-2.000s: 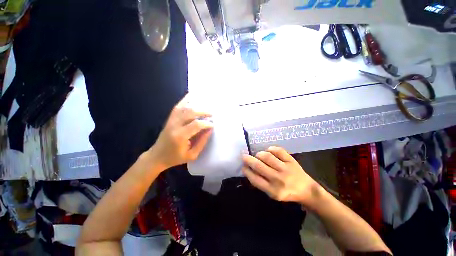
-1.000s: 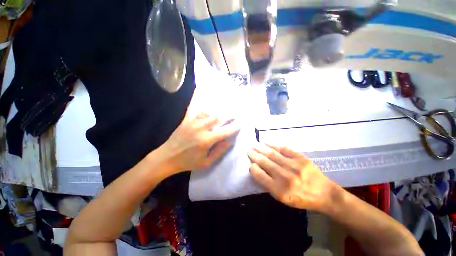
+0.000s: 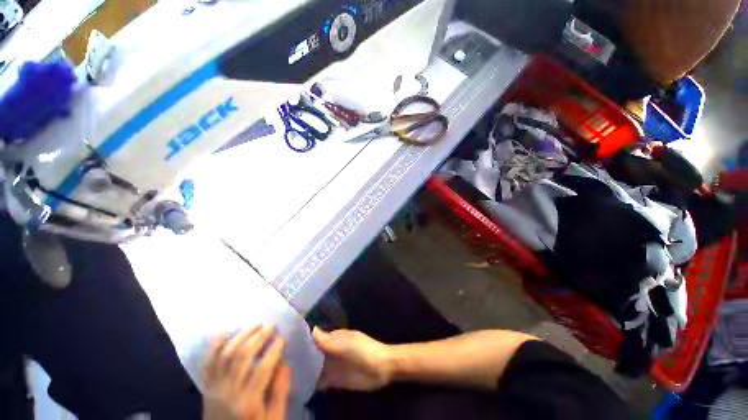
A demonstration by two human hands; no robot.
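Observation:
The white piece [image 3: 205, 287] runs from the sewing machine's foot area [image 3: 168, 220] down to the table's front edge. My left hand [image 3: 246, 373] lies on its near end with the fingers spread flat. My right hand [image 3: 353, 358] is at its right edge, with the fingertips gripping the cloth; the thumb shows on the edge and the other fingers are partly hidden. Black cloth [image 3: 107, 328] lies left of and beside the white piece. The needle is too blurred to see.
Bronze-handled shears [image 3: 418, 120], black-handled scissors [image 3: 302, 130] and a dark red tool [image 3: 342, 113] lie behind the table-edge ruler [image 3: 361, 201]. A red crate [image 3: 492, 234] of fabric scraps stands at right. A purple fluffy cover [image 3: 39, 100] is at upper left.
The view has swung to the right, bringing the red crate into sight. Both hands are now at the near end of the white piece, farther from the presser foot.

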